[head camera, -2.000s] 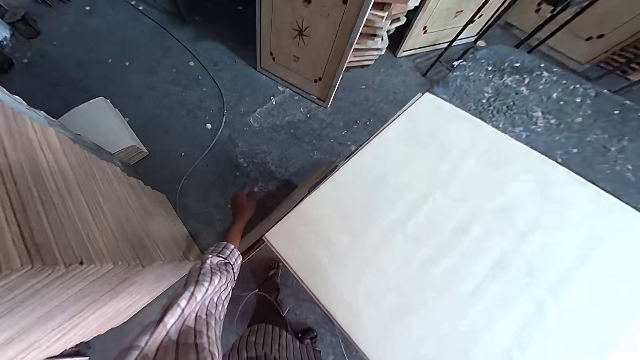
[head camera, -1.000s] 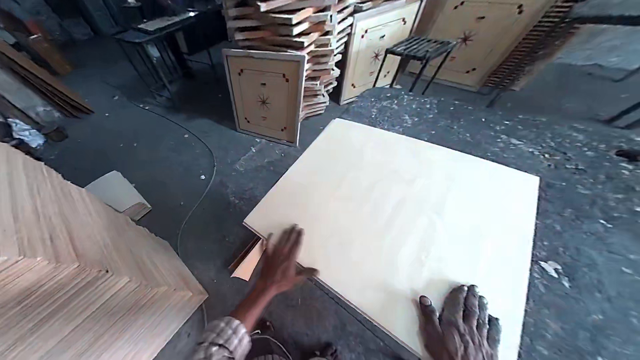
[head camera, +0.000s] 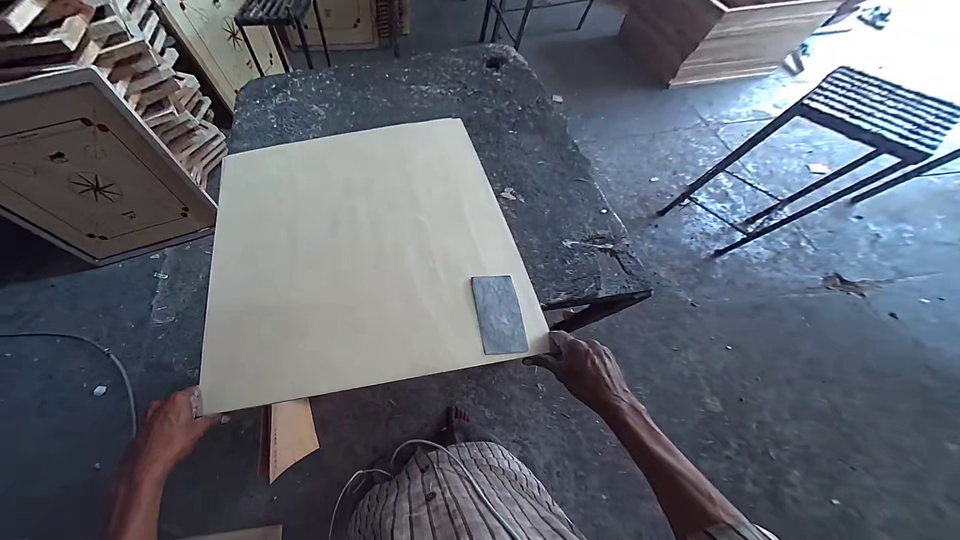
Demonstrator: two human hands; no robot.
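A square pale plywood board lies on a dark, worn worktable. My left hand grips the board's near left corner, fingers partly hidden. At the near right corner my right hand holds the edge, its thumb and fingers closed around it. A gray rectangular sheet, perhaps sandpaper, rests flat on the board close to my right hand. Below the near edge, a piece of light wood sticks out from under the board.
Printed carrom boards lean at the left beside stacked wooden frames. A slatted metal stool stands at the right. Behind it is a large stack of wooden panels. A cable lies on the floor at left.
My right hand has moved from flat on the board to its near right corner; my left hand now grips the left corner. The view has swung right. The gray sheet now shows on the board.
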